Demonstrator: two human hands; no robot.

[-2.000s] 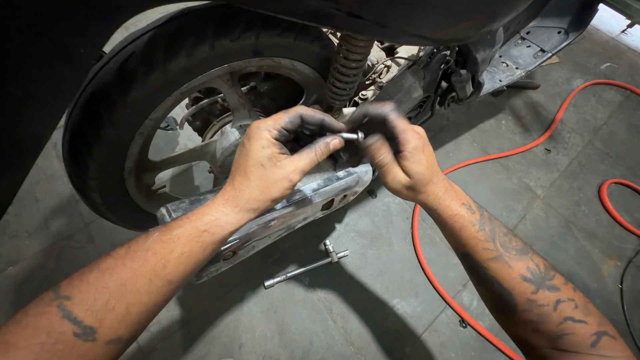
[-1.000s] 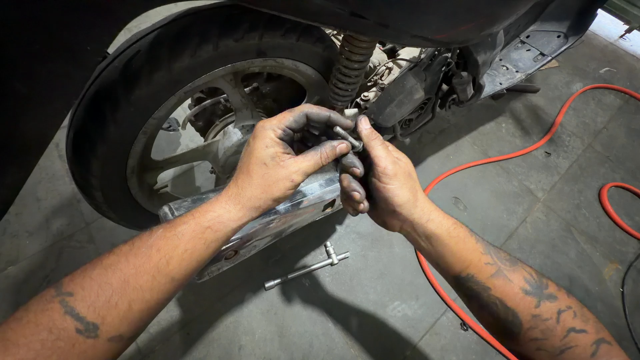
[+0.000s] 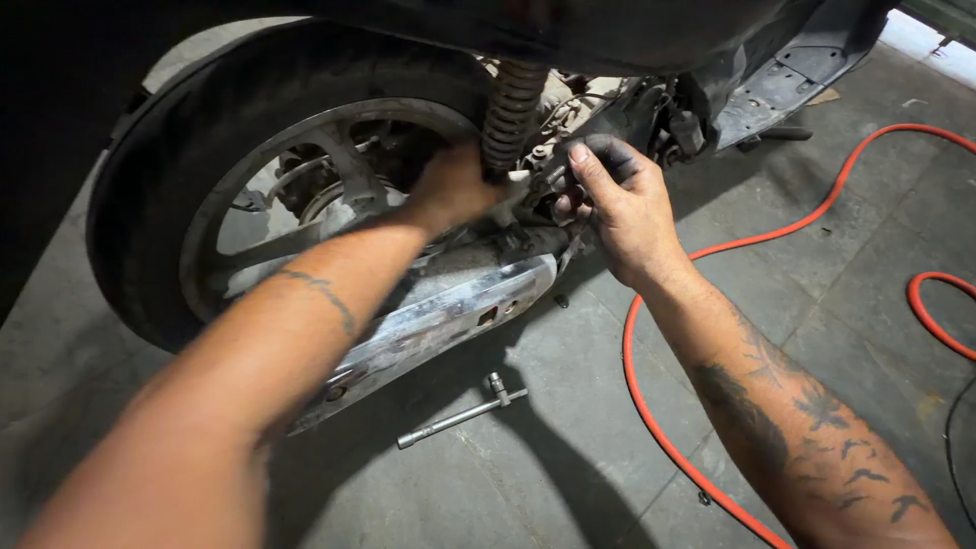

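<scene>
My right hand pinches a small threaded bolt between thumb and fingers, in front of the scooter's engine area. My left hand, blurred, reaches in behind the lower end of the coil spring shock absorber, beside the rear wheel; its fingers are hidden. Below the hands lies the scuffed grey metal cover of the scooter, running along the wheel's lower side.
A T-handle socket wrench lies on the grey tiled floor. A red hose curves across the floor at the right. The scooter's footboard juts out at the upper right, and dark bodywork overhangs the hands.
The hands were together around a small metal part; now they are apart. My left hand has moved up and right, behind the shock absorber, while my right hand holds the bolt.
</scene>
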